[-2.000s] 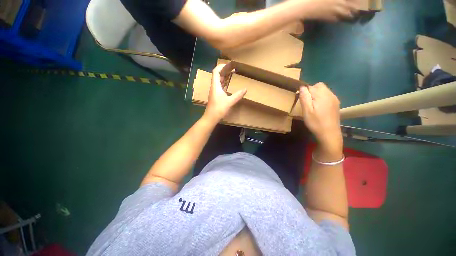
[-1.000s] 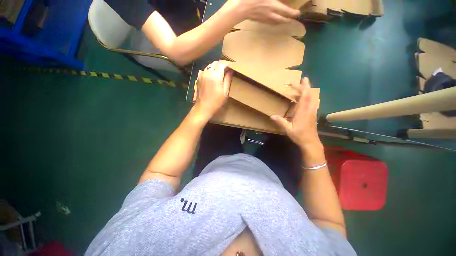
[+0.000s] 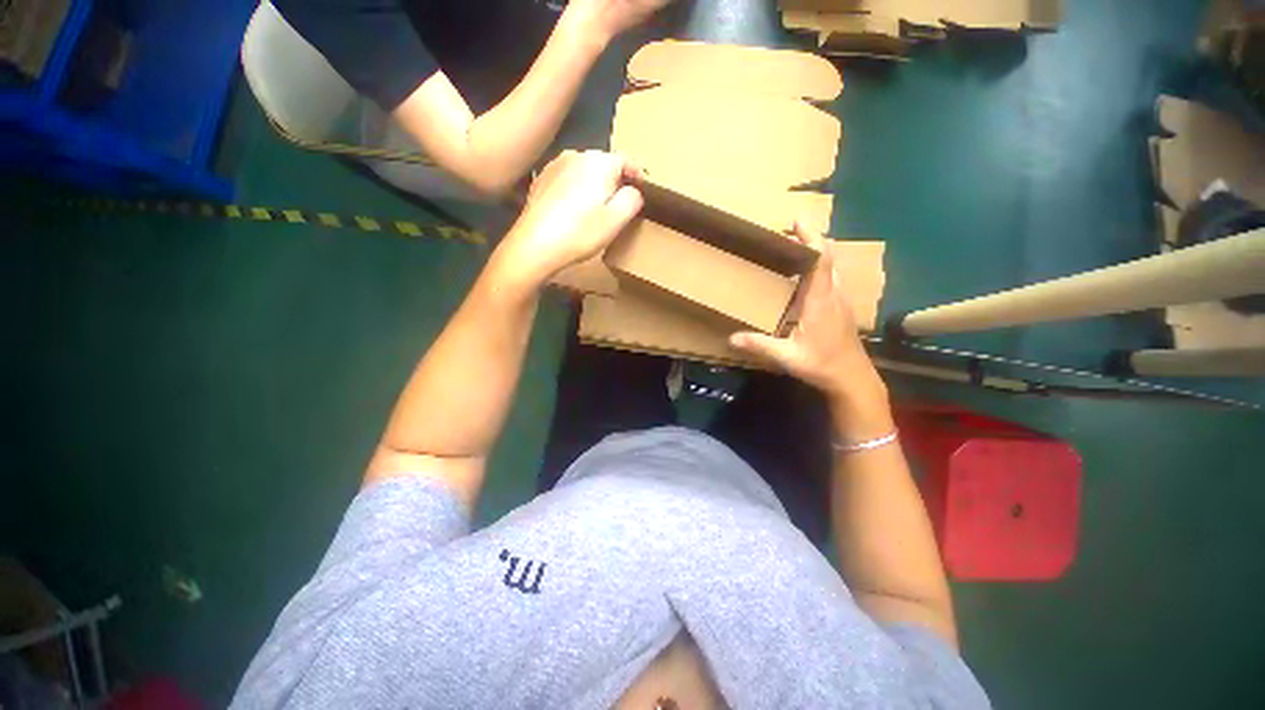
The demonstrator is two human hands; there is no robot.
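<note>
A part-folded box (image 3: 705, 278) of brown cardboard stands tilted, its long walls up and a dark hollow between them. My left hand (image 3: 572, 215) grips its left end, fingers curled at the upper left corner. My right hand (image 3: 821, 330) holds its right end, thumb along the near side and fingers at the far corner. Under it lie flat box blanks (image 3: 728, 139), with the rounded lid panel at the far end and side flaps sticking out left and right. My fingers hide the box's end walls.
Another person's arm (image 3: 520, 118) reaches in at the upper left. More blanks (image 3: 916, 17) lie at the far side and at the right. A pale pipe rail (image 3: 1096, 289) runs at right. A red stool (image 3: 1013, 508) stands at lower right, a white chair (image 3: 298, 83) at upper left.
The part-folded box has turned and its left end is lifted more. My left hand has closed at its corner. My right hand has moved left since two seconds ago. The other person's arm has drawn back.
</note>
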